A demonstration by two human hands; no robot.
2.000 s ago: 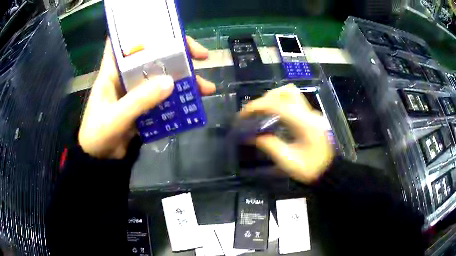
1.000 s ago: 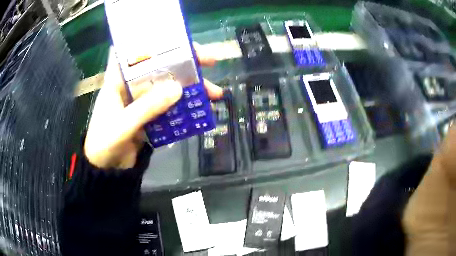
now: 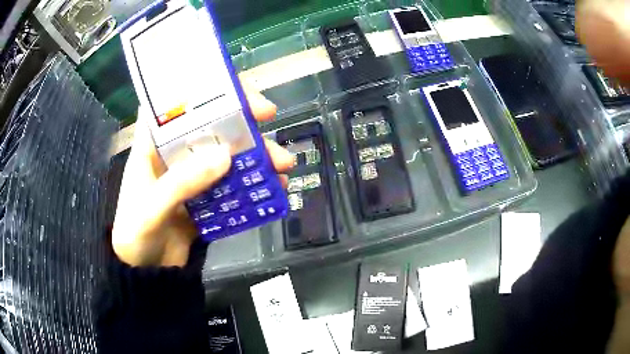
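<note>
My left hand (image 3: 173,183) holds a blue keypad phone (image 3: 238,180) upright, screen towards me, thumb on its silver navigation pad. The screen is lit white with a small orange mark. My right hand (image 3: 606,34) is blurred and cut off at the upper right edge; what it holds cannot be told. A clear blister tray (image 3: 432,214) lies in front. It holds two open-backed phones (image 3: 378,162) in the near row, a blue phone face up (image 3: 466,135) beside them, a black back-up phone or battery (image 3: 347,55) and another blue phone (image 3: 421,40) behind.
Black batteries (image 3: 380,304) and white rectangles (image 3: 445,304) lie at the near edge. A dark smartphone (image 3: 528,110) lies right of the tray. Stacked trays stand at left (image 3: 62,180) and right (image 3: 552,62). A green conveyor with a pale strip (image 3: 470,28) runs behind.
My right hand has left the tray and moved to the right edge, then up. Two open-backed phones and a face-up phone show where it was. The left hand still holds its phone.
</note>
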